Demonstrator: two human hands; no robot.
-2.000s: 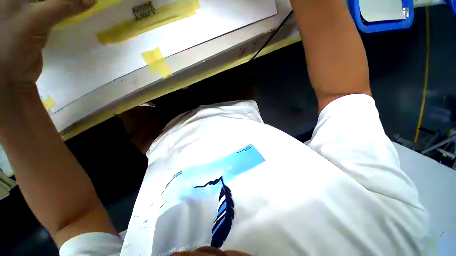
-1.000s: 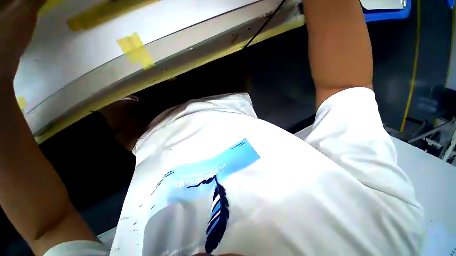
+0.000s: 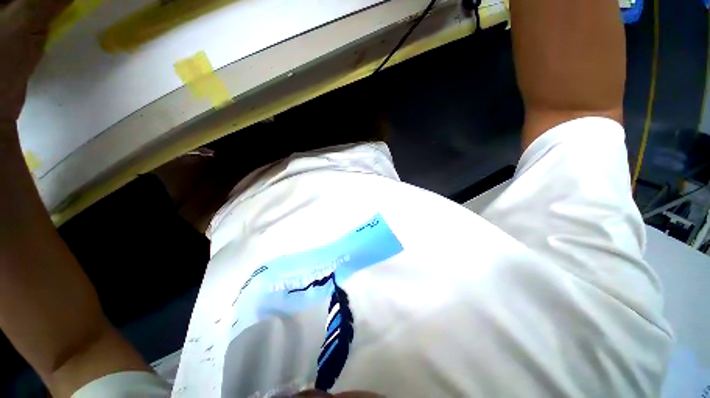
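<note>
The white layout board [image 3: 257, 27] lies at the top left, with strips of yellow masking tape [image 3: 202, 79] on it. My left hand [image 3: 22, 50] is at the top left corner over the board's edge, dark and cut off by the frame; its fingers do not show. My right forearm reaches up out of the top edge, and my right hand is out of the picture. No panel or hand tool shows.
A thin black cord [image 3: 409, 35] crosses the bench's front edge. A small black thing [image 3: 471, 8] is beside my right forearm. A corner of a blue-rimmed tray [image 3: 632, 12] shows at top right. A pale surface [image 3: 685, 291] is at right.
The view has shifted, taking most of the tray and the board's printed mark out of the picture. My right forearm has moved right. Less of my left hand shows.
</note>
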